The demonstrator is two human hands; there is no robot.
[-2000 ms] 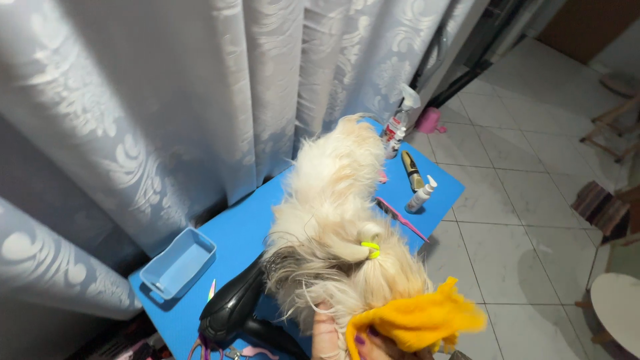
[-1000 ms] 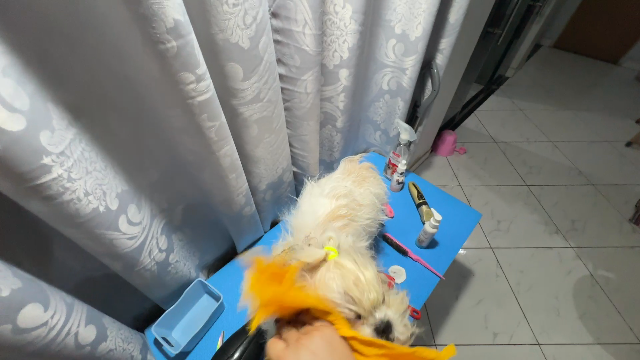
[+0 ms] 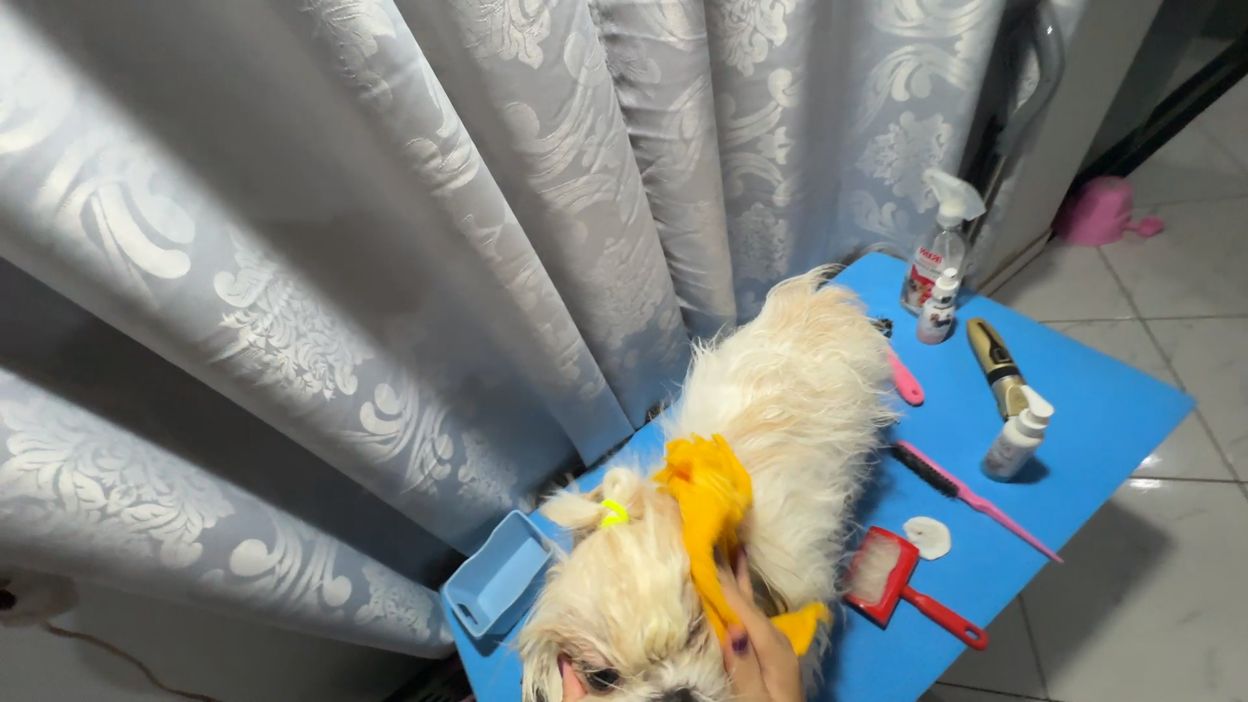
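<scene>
A cream-coloured, long-haired dog (image 3: 790, 390) stands on a blue table, its head toward me and a neon-yellow hair tie (image 3: 614, 513) in its topknot. My right hand (image 3: 759, 634) presses a crumpled yellow cloth (image 3: 707, 497) against the side of the dog's head and neck. Of my left hand (image 3: 571, 682), only a bit of finger shows, beside the dog's face at the bottom edge; the rest is hidden. Right of the dog lie a red slicker brush (image 3: 877, 575), a white round pad (image 3: 927, 537) and a pink-handled bristle brush (image 3: 960, 490).
A light-blue plastic tray (image 3: 502, 575) sits at the table's left. Toward the far right are a spray bottle (image 3: 938, 253), a small pump bottle (image 3: 937, 317), gold clippers (image 3: 996, 366), a white pump bottle (image 3: 1019, 439) and a pink-handled tool (image 3: 905, 378). Patterned curtains (image 3: 546, 195) hang alongside.
The yellow cloth has moved from in front of the dog's head to the side of its neck. The slicker brush has come into fuller view; the black hair dryer is out of view.
</scene>
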